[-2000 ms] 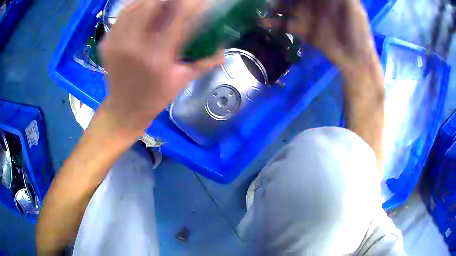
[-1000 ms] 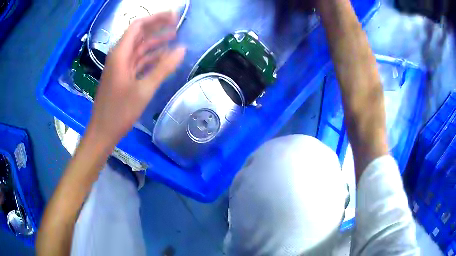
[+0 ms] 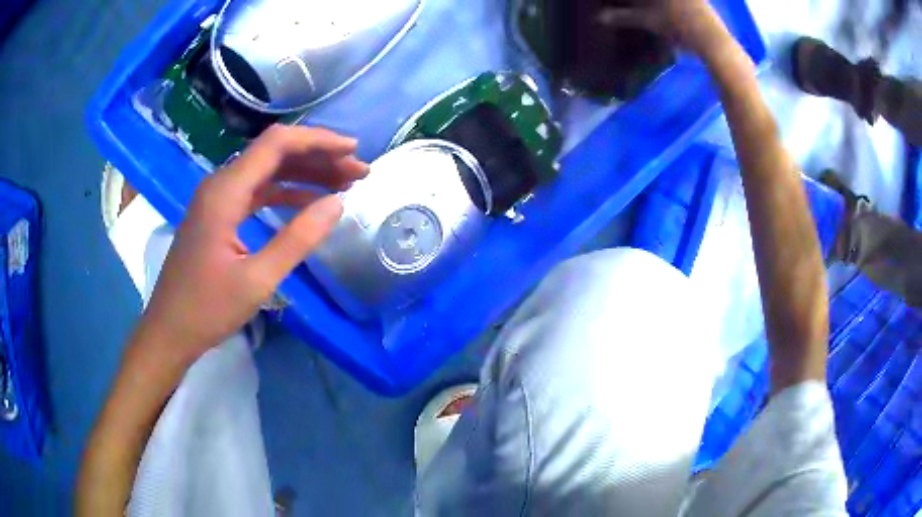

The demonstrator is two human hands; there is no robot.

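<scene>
A blue crate [image 3: 445, 328] stands before me, with a whitish liner sheet under the parts. A green housing [image 3: 541, 121] with a black insert and a silver cover [image 3: 354, 242] lies near its front corner. Another green housing [image 3: 192, 106] with a silver cover [image 3: 313, 40] lies at the left. My left hand [image 3: 258, 227] is empty, fingers apart, over the crate's left front edge. My right hand [image 3: 657, 20] is at the top edge over a dark green housing [image 3: 591, 61] at the crate's far right; blur hides whether the fingers grip it.
My knee [image 3: 607, 353] is close to the crate's front side. A blue crate with a label [image 3: 15, 303] is at the left edge. Another crate [image 3: 687, 202] and ribbed blue crates [image 3: 880, 384] are at the right. Another person's arm or leg parts [image 3: 880, 237] show at the right edge.
My left hand first held a green part high, then came away empty and is now lower. The dark housing under my right hand has come into view at the upper right.
</scene>
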